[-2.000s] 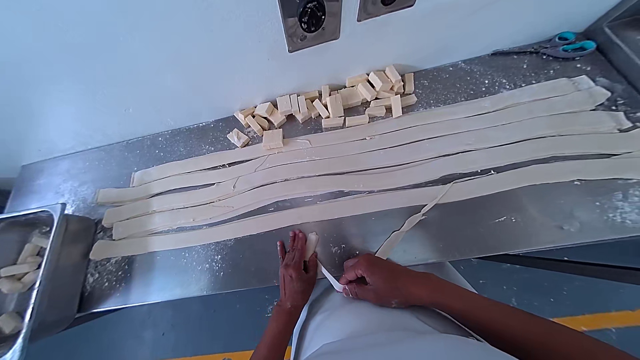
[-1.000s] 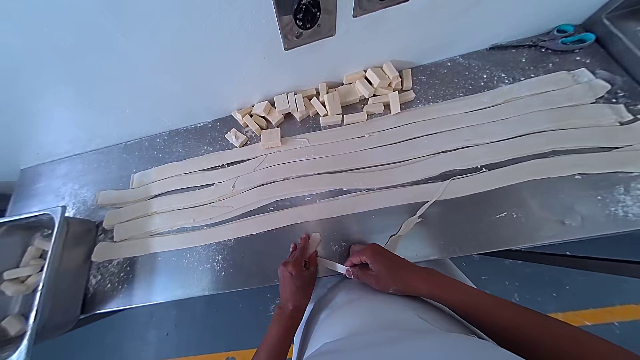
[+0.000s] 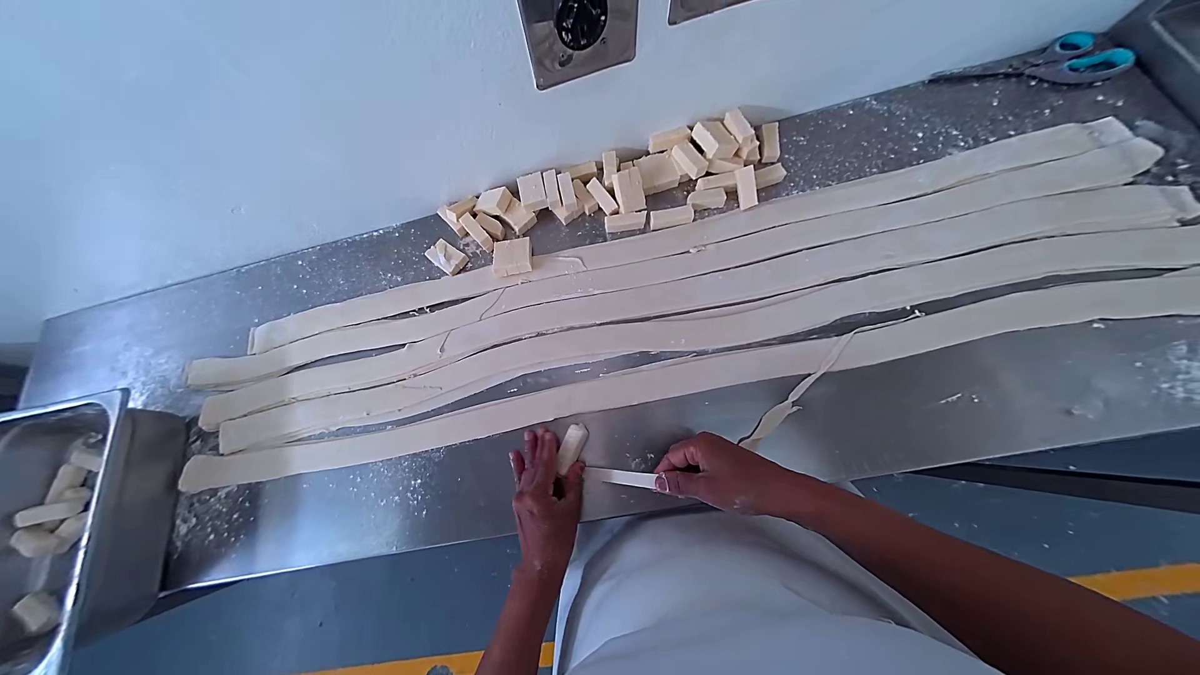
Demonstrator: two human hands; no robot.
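My left hand (image 3: 546,492) rests on the steel table near its front edge and holds a pale stick, apparently cheese (image 3: 571,448), partly wrapped in dough. From it a narrow dough strip (image 3: 621,477) runs to my right hand (image 3: 705,473), which pinches the other end between thumb and fingers. A thin, ragged dough piece (image 3: 799,392) trails from beside my right hand up to the long strips. Several long flat dough strips (image 3: 600,396) lie side by side across the table. Behind them is a pile of cut pale blocks (image 3: 630,189), with one block (image 3: 512,256) on the rearmost strip.
At the left, a steel pan (image 3: 120,441) holds several pale wrapped pieces (image 3: 52,514). Scissors with teal handles (image 3: 1078,64) lie at the back right. A wall with a socket plate (image 3: 578,37) borders the table's rear. Flour is scattered over the steel surface (image 3: 375,502).
The narrow strip between my hands now runs nearly level, where two seconds ago it sloped down toward the table's front edge. My right hand has moved slightly away from the front edge.
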